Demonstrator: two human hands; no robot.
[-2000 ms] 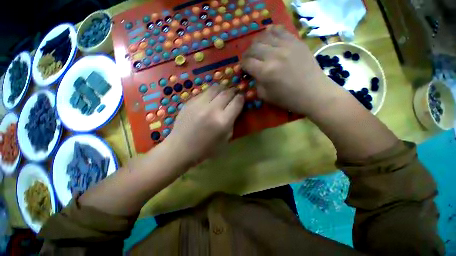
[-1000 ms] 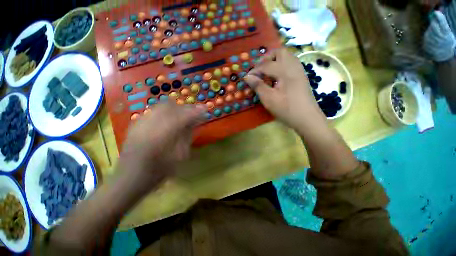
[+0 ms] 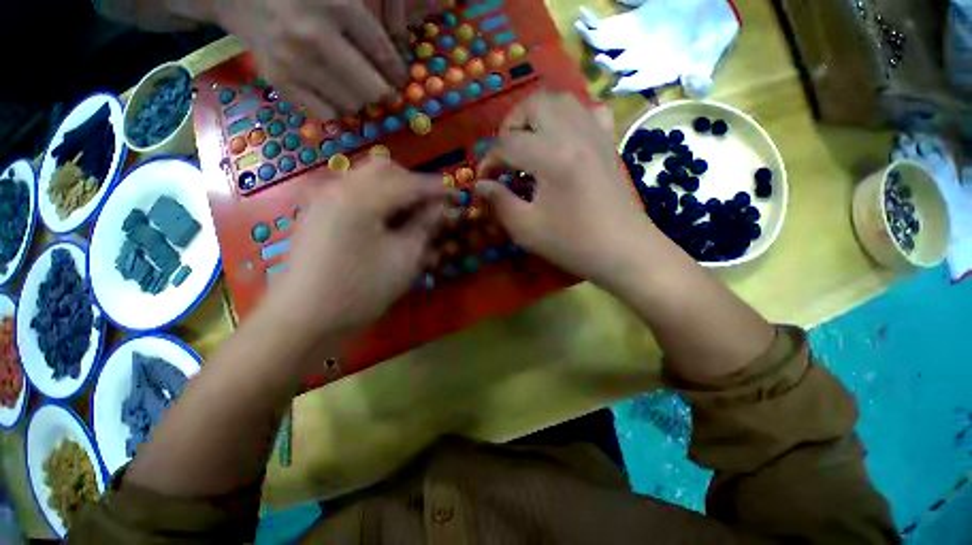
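The red tray (image 3: 373, 341) lies in front of me, with round orange, blue-grey and yellow pieces in its positions. My left hand (image 3: 368, 240) is over the near panel, blurred, fingers bent towards the panel's middle; what its fingertips hold cannot be told. My right hand (image 3: 554, 176) is over the right part of the near panel, thumb and index finger close to the pieces; whether they pinch a piece cannot be told. A few loose yellow round pieces (image 3: 421, 125) lie on the strip between the panels. My hands hide much of the near panel.
Another person's hands (image 3: 320, 53) reach over the far panel. White blue-rimmed plates (image 3: 107, 287) of coloured pieces stand at left. At right are a cream bowl (image 3: 776, 160) of black round pieces, a white glove (image 3: 666, 48), a small cup (image 3: 869, 229) and a brown box (image 3: 815, 64).
Another person's hands have come in over the far panel. My left hand has moved right, towards my right hand. The view has shifted slightly.
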